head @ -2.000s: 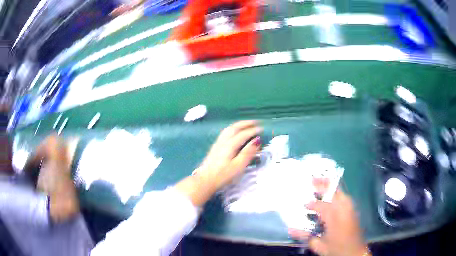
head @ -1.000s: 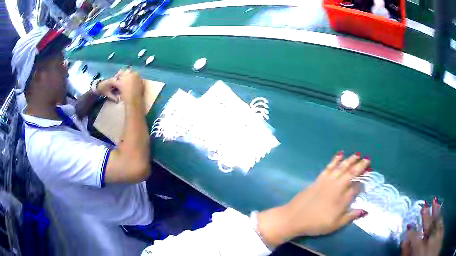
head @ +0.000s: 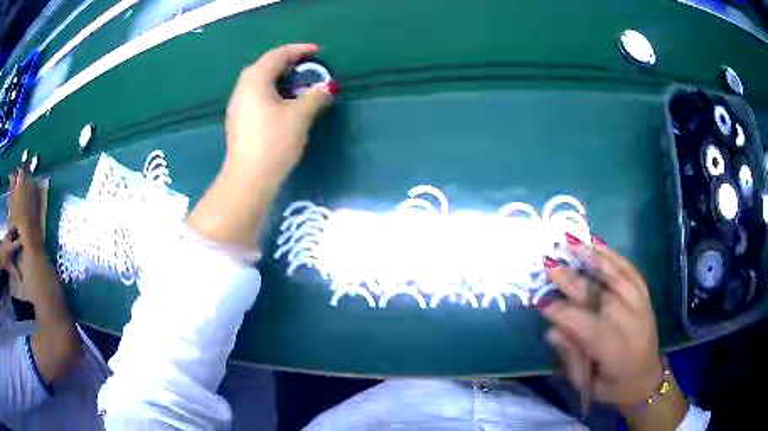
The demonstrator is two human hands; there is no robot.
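Observation:
My left hand [head: 265,118] grips a round black part [head: 305,78] between thumb and finger at the near edge of the conveyor belt. A pale arc shows on the part's face. A glaring white sticker sheet [head: 429,252] lies on the bench, with white arcs along its edges. My right hand [head: 610,324] is at the sheet's right end, fingertips over the arcs. The hand is partly blurred, and I cannot tell whether it holds a slim tool.
A clear tray [head: 679,210] of black discs stands at right. Discs [head: 637,48] sit spaced on the green belt [head: 472,38]. A neighbour's sticker sheets [head: 118,219] and a neighbour's arm [head: 38,252] are at left. A blue bin [head: 18,93] is at far left.
My left hand has left the sheet, reached to the belt and taken hold of a round part. The view has swung right, bringing the whole sheet and the clear tray into view.

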